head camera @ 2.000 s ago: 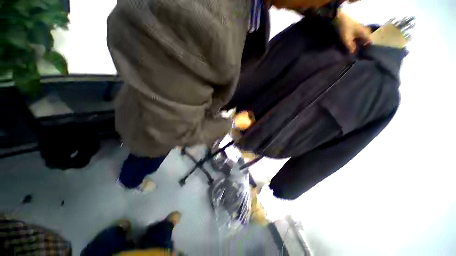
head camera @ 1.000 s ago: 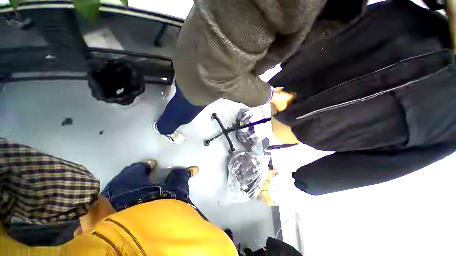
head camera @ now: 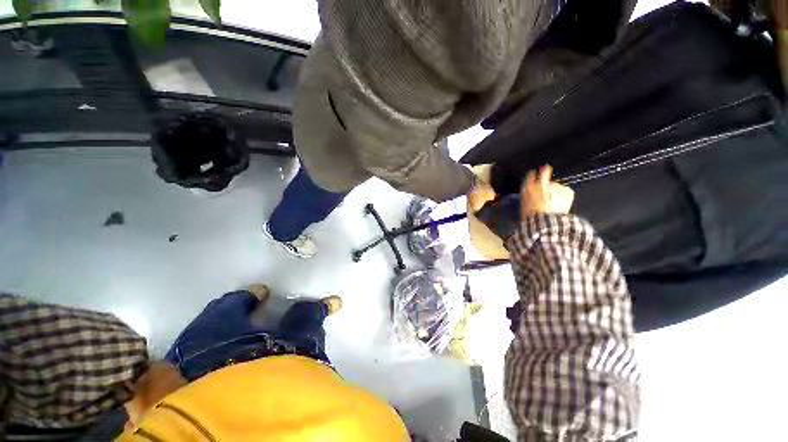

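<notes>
A dark jacket [head camera: 639,207] hangs on a beige dress form [head camera: 486,240], with pale lines slanting along its front. My right hand [head camera: 546,192], in a checked sleeve, is at the jacket's lower edge by the end of the pale line. Its fingers are bent on the cloth and seem to pinch it; the fingertips are partly hidden. My left hand [head camera: 155,382] is low on the left beside my yellow top, only partly visible and blurred, so its fingers cannot be made out.
Another person in a brown-grey top [head camera: 415,95] stands ahead, a hand [head camera: 482,195] at the jacket's hem. The form's black wheeled stand [head camera: 390,233] is on the floor near clear plastic bags [head camera: 425,311]. A black-lined bin [head camera: 200,154] stands at left, with leaves above.
My right arm has come into view and its hand has reached the jacket's lower edge. Over the two seconds the view has shifted, bringing the jacket closer and my yellow top into view.
</notes>
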